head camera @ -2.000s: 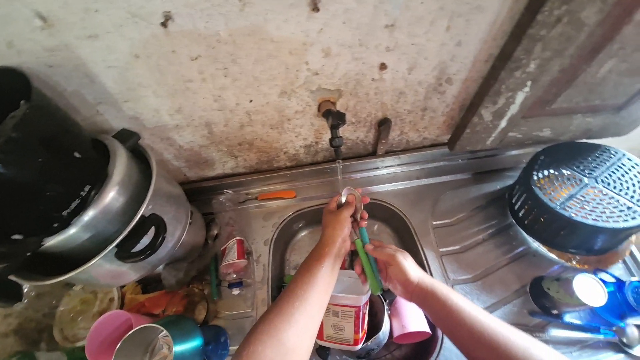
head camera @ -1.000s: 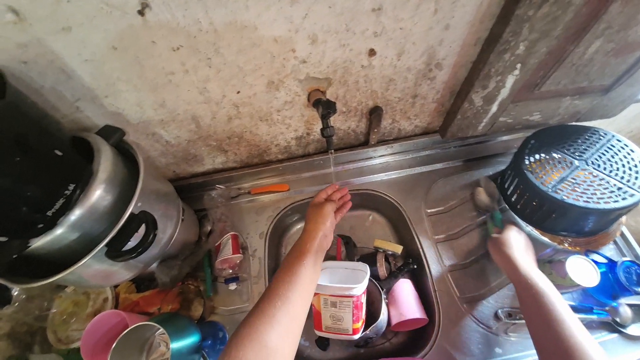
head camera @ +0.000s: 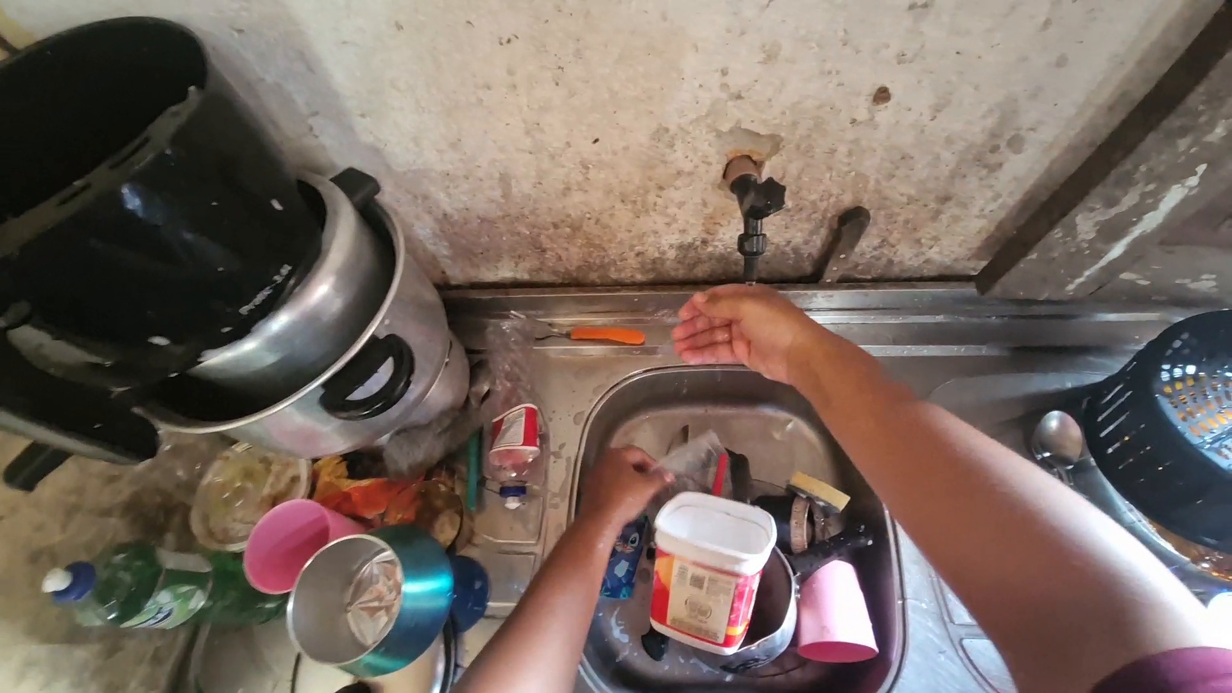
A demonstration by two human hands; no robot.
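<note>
My right hand (head camera: 736, 332) is under the black tap (head camera: 751, 217), palm turned partly to the left, with nothing in it. Down in the steel sink (head camera: 597, 423), the fingers of my left hand (head camera: 621, 486) pinch the edge of a clear plastic piece (head camera: 695, 464). Just right of and below that hand stands a white plastic tub (head camera: 707, 577) with a red and yellow label, on or in a metal pan (head camera: 770, 616). A pink cup (head camera: 835, 611) lies to the right, below a yellow sponge (head camera: 818, 491). A blue packet (head camera: 626, 558) lies by my left wrist.
Stacked large pots (head camera: 404, 318) stand at left. Near them are an orange-handled utensil (head camera: 606, 335), a clear plastic bottle (head camera: 513, 443), a pink cup (head camera: 294, 544), a teal cup (head camera: 404, 597) and a green bottle (head camera: 173, 587). A spoon (head camera: 1057, 438) and black basket (head camera: 1174, 423) are at right.
My right hand has left the spoon beside the black basket and come under the tap. My left hand has moved from beneath the tap down into the sink, onto the clear plastic.
</note>
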